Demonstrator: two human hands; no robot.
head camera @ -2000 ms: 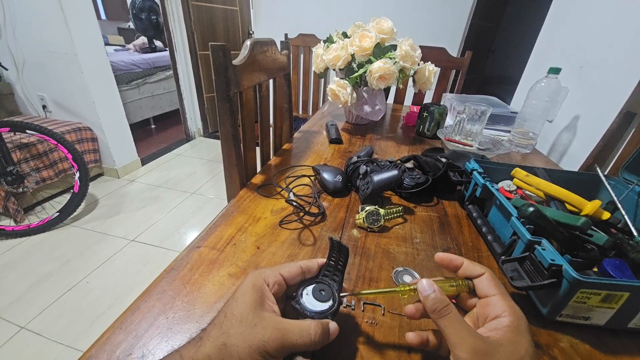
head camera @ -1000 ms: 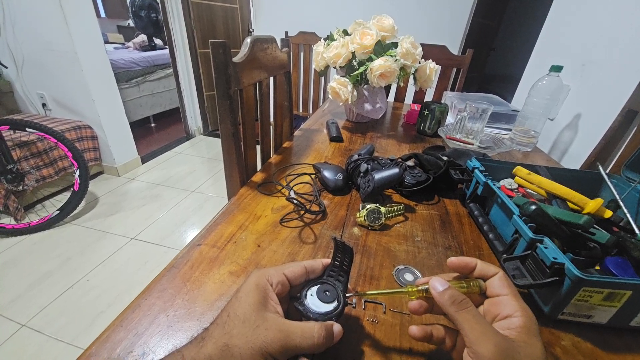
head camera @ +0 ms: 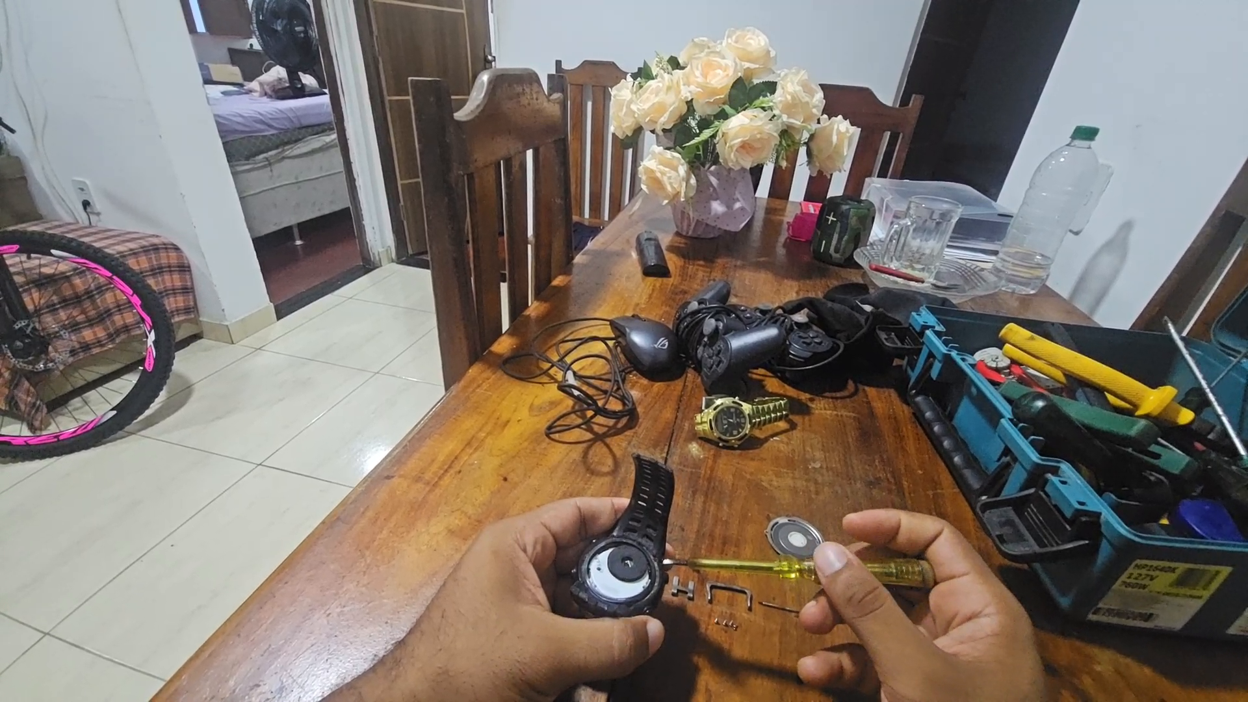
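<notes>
My left hand (head camera: 546, 604) grips a black wristwatch (head camera: 620, 573), back side up, its inside showing and its perforated strap standing upward. In my right hand (head camera: 907, 604) is a screwdriver with a clear yellow handle (head camera: 858, 570), its tip at the right edge of the watch case. Just beyond the shaft lies a round metal case back (head camera: 795, 536). Small metal links (head camera: 682, 588), a bent metal piece (head camera: 729, 592), a thin metal pin (head camera: 779, 607) and several tiny screws (head camera: 725, 623) lie on the wood between my hands.
A gold wristwatch (head camera: 731, 421) lies ahead, with a computer mouse (head camera: 648, 348) and game controllers (head camera: 738, 353) with cables behind it. An open teal toolbox (head camera: 1063, 546) stands at the right. Farther back are a flower vase (head camera: 715, 202), a glass mug (head camera: 921, 237) and a plastic bottle (head camera: 1043, 214). A wooden chair (head camera: 507, 205) stands left.
The screwdriver has shifted slightly relative to the watch, its tip staying near the case edge. My right fingers have changed position a little on the handle. My left hand still holds the watch.
</notes>
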